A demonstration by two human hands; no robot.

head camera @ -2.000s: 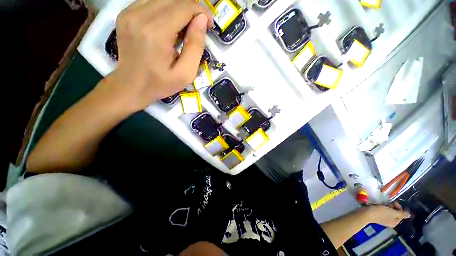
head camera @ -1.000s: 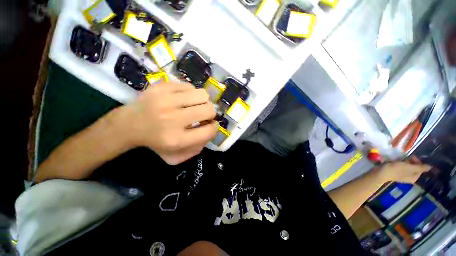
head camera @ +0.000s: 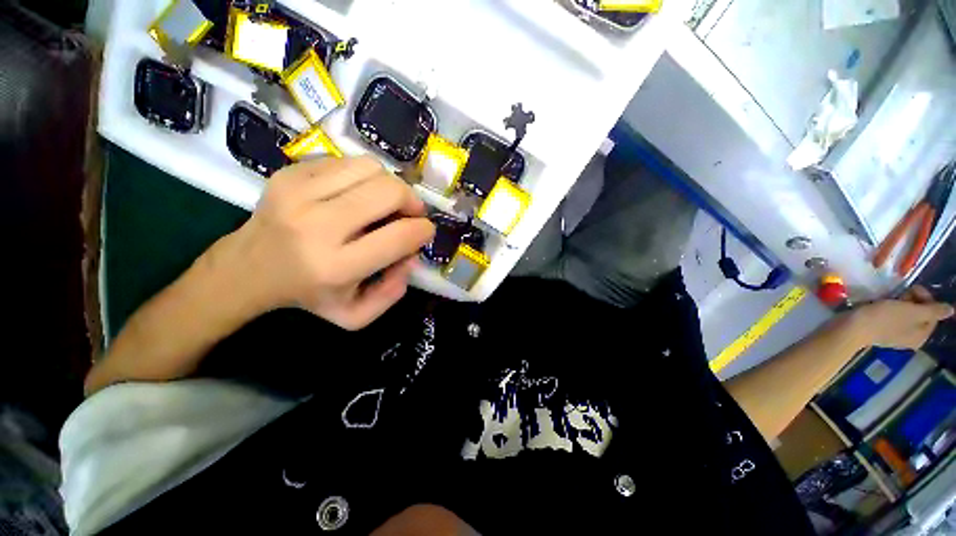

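Observation:
A white blister tray (head camera: pixel 524 52) holds several black watch units, each with a yellow-edged silver battery. My left hand (head camera: pixel 341 241) is over the tray's near edge, fingers bent and fingertips together beside a black watch unit (head camera: pixel 451 239) in the near corner. The fingers hide what is under them, so a grip cannot be made out. That unit's battery (head camera: pixel 466 268) shows beside it. Another watch unit (head camera: pixel 394 117) lies just beyond my hand. My right hand (head camera: pixel 904 319) is at the far right, by the front edge of the machine bed, small and partly blurred; its fingertips are unclear.
The white machine bed (head camera: pixel 723 79) is at the right, with a red button (head camera: pixel 831 291) on its front edge. Orange-handled pliers (head camera: pixel 914 232) and a crumpled white scrap (head camera: pixel 833 124) lie on it. A black cable (head camera: pixel 746 277) hangs below. Blue bins (head camera: pixel 886 375) stand at lower right.
My left hand has come down from the tray's upper part to its near corner. The view has shifted, and the tray now sits further left. My right hand stays by the bed's front edge.

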